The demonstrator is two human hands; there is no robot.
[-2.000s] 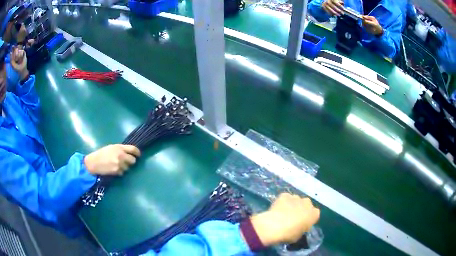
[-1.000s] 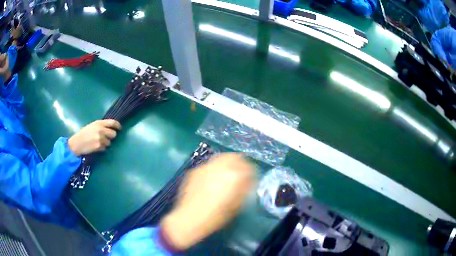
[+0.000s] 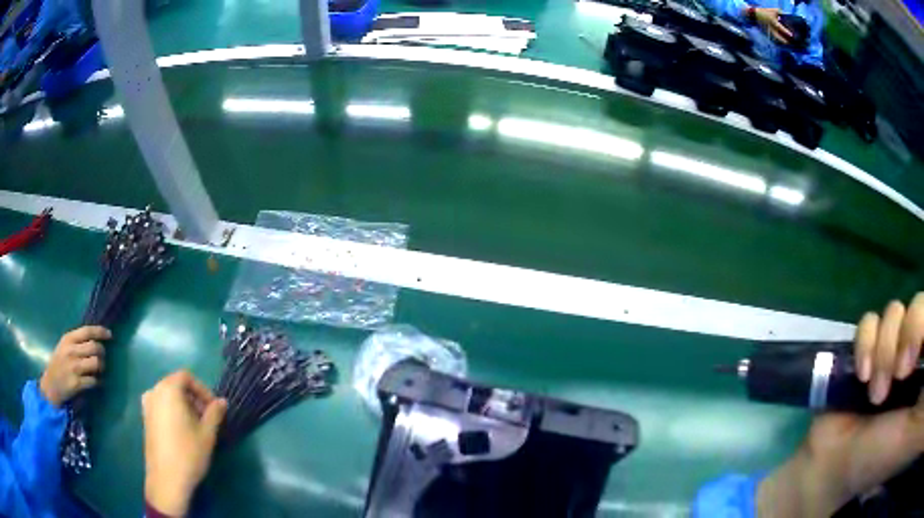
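My left hand (image 3: pixel 180 435), with a dark red cuff, is at the lower left beside a fanned bundle of black cable leads (image 3: pixel 258 379). Its fingers are drawn together; whether they pinch anything is hidden. My right hand (image 3: pixel 887 374), at the right edge, grips a black electric screwdriver (image 3: pixel 795 376) with its bit pointing left. A black plastic housing (image 3: pixel 507 415) lies at the bottom centre, cut off by the frame edge. A crumpled round clear bag (image 3: pixel 405 359) lies just behind the housing, partly hidden by it.
At the left, another person's hand (image 3: pixel 76 362) holds a second cable bundle (image 3: pixel 127 258). Red wires (image 3: pixel 25 238) lie beyond. A flat clear bag (image 3: pixel 319 271) overlaps the white rail (image 3: pixel 527 286), near a grey post (image 3: pixel 157 132). Black units (image 3: pixel 709 61) and a person stand across the conveyor.
The view has swung right. My left hand has left the round bag's area and is now left of the near cable bundle. My right hand and the gripped screwdriver have come into view.
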